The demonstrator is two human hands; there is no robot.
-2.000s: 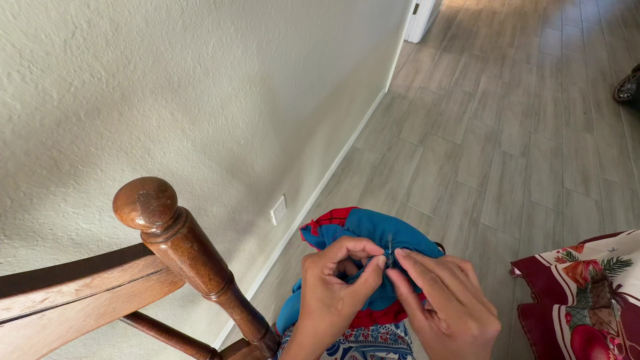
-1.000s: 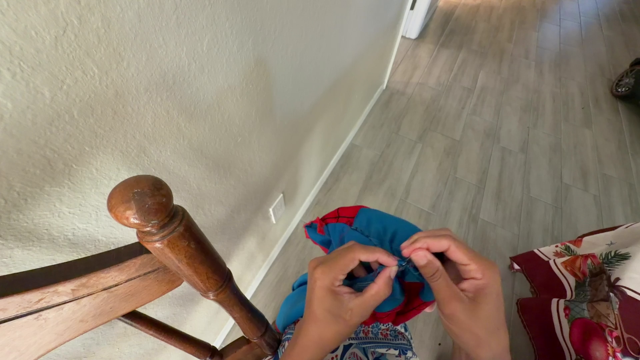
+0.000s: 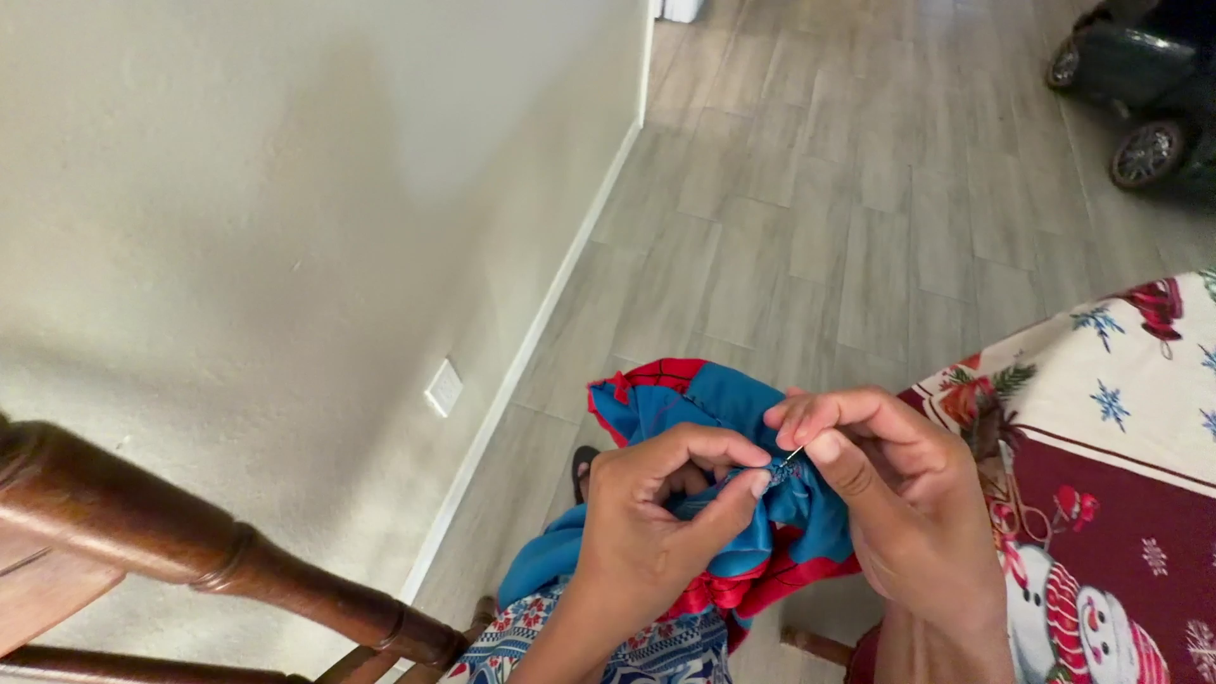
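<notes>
Bunched blue and red fabric [image 3: 722,394], some of it with a black web pattern, lies over the lap on patterned clothing [image 3: 522,632]. My left hand [image 3: 655,522] pinches a gathered fold of the blue cloth between thumb and index finger. Close on its right, my right hand [image 3: 902,494] grips a thin sewing needle [image 3: 795,454] between thumb and fingertips, its lower end at the pinched fold. Whether thread runs from the needle I cannot tell.
A wooden chair [image 3: 237,560] stands at left by the wall [image 3: 285,237]. Scissors [image 3: 1021,513] lie on the holiday-print tablecloth [image 3: 1121,475] at right. A dark toy car [image 3: 1140,95] is on the floor, back right. A sandaled foot [image 3: 582,470] shows below.
The view has shifted right, bringing in more of the table and the toy car. My right hand stays close to my left at the fold, and the needle is now plainly visible.
</notes>
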